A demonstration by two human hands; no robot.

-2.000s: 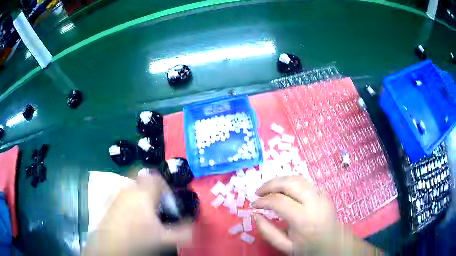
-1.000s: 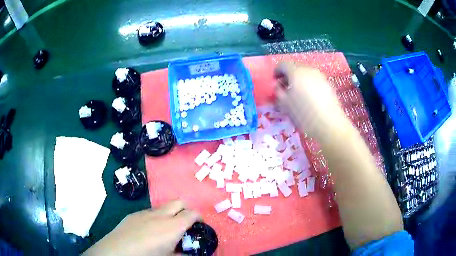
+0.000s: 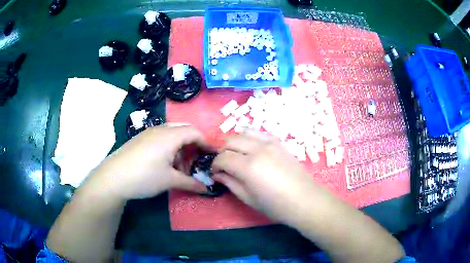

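Observation:
A round black housing with a white piece in it is at the front left of the pink-red foam mat. My left hand curls around its left side and holds it. My right hand has its fingertips at the housing's right side; whether they pinch a small part is hidden. White pads lie in a loose heap beyond my right hand. The near blue bin with many white rings stands at the mat's back edge.
Several black housings with white pieces stand at the left, and a white sheet lies beyond them. A clear blister tray covers the mat's right side. The far blue bin overlaps the tray of silver-and-black parts.
My right hand has come back from the back of the mat to the housing. My left hand has moved with the housing up onto the mat. The view has shifted.

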